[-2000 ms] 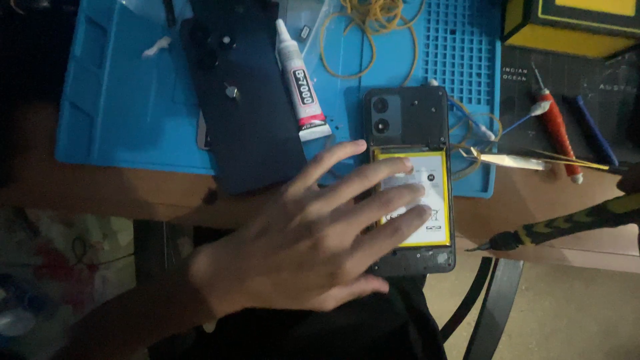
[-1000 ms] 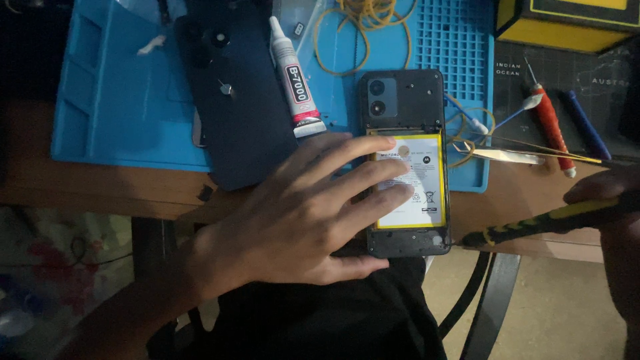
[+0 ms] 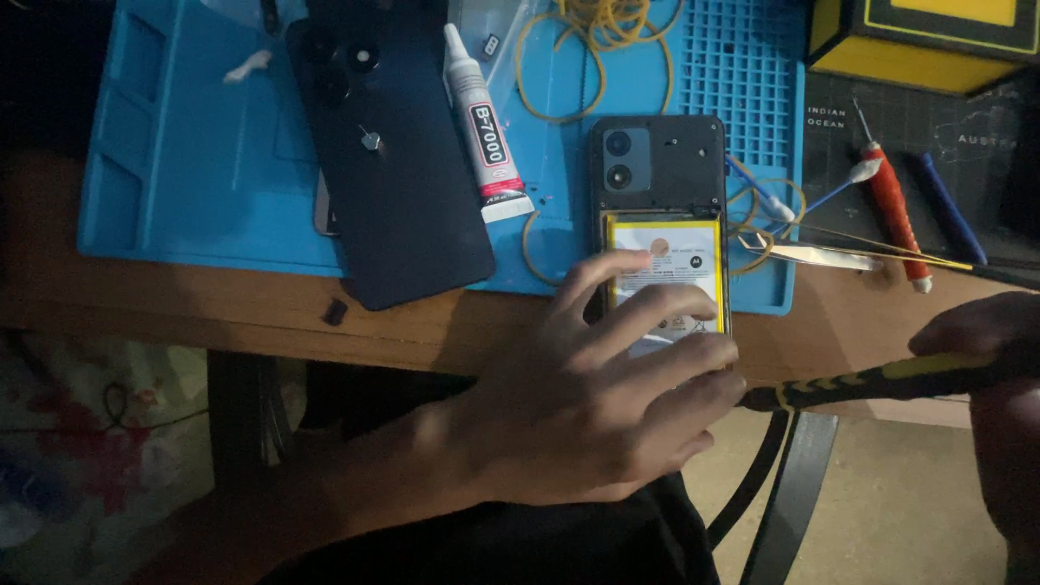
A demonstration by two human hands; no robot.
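An opened smartphone (image 3: pixel 678 166) lies at the edge of a blue silicone work mat (image 3: pixel 203 203), its yellow-edged battery (image 3: pixel 642 248) exposed. My left hand (image 3: pixel 626 382) rests over the phone's lower half, fingers spread across the battery and the right edge; the phone's bottom end is hidden. At the right my right hand (image 3: pixel 991 374) holds a black and yellow screwdriver (image 3: pixel 877 383). The screwdriver points left toward the phone's lower right corner; its tip is hidden by my left fingers. A dark back cover (image 3: pixel 398 179) lies left of the phone, beside a tube of B-7000 glue (image 3: pixel 487 134).
Rubber bands (image 3: pixel 601 41) lie on the mat. Right of the phone are metal tweezers (image 3: pixel 821 254), cotton swabs (image 3: pixel 768 199), a red-handled pick tool (image 3: pixel 890 207), a blue pry tool (image 3: pixel 951 207) and a yellow and black box (image 3: pixel 918 49). A small dark piece (image 3: pixel 334 312) lies near the table edge.
My left hand has slid lower over the phone and now covers its bottom end. The screwdriver has come in from the right to the phone's lower corner, with more of my right hand in view.
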